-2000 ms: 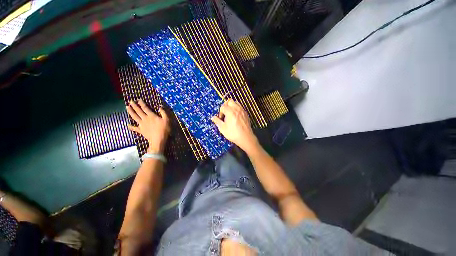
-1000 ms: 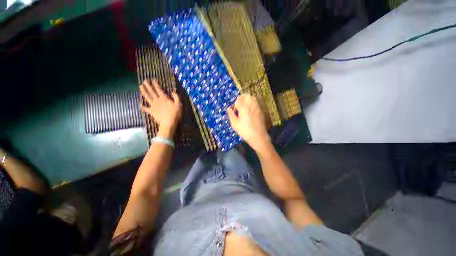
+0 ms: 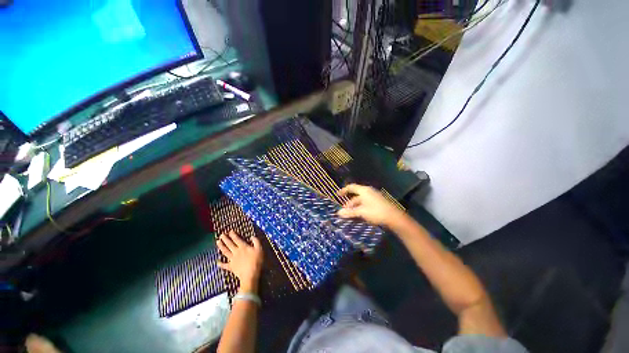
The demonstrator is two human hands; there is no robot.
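Observation:
A long blue circuit board panel (image 3: 276, 224) lies slanted over stacked boards. A second, greyish dotted panel (image 3: 303, 196) is tilted up along its right side, blurred. My right hand (image 3: 364, 205) pinches this tilted panel's right edge near its lower end; whether it also holds a tool cannot be told. My left hand (image 3: 241, 258) rests with fingers spread on the brown-striped stack of boards (image 3: 229, 215) left of the blue panel, gripping nothing. Yellow-edged stacked boards (image 3: 303, 165) show behind the tilted panel.
A grey ribbed stack (image 3: 190, 283) lies left of my left hand on the green bench. A monitor (image 3: 96, 55), keyboard (image 3: 141, 117) and papers stand on the shelf behind. A white surface (image 3: 524, 117) with a dark cable is at right. Part of another person shows at bottom left.
The view has swung up, bringing in the monitor and keyboard. A panel now stands tilted beside the blue face, with my right hand at its outer edge. My left hand still rests on the striped stack.

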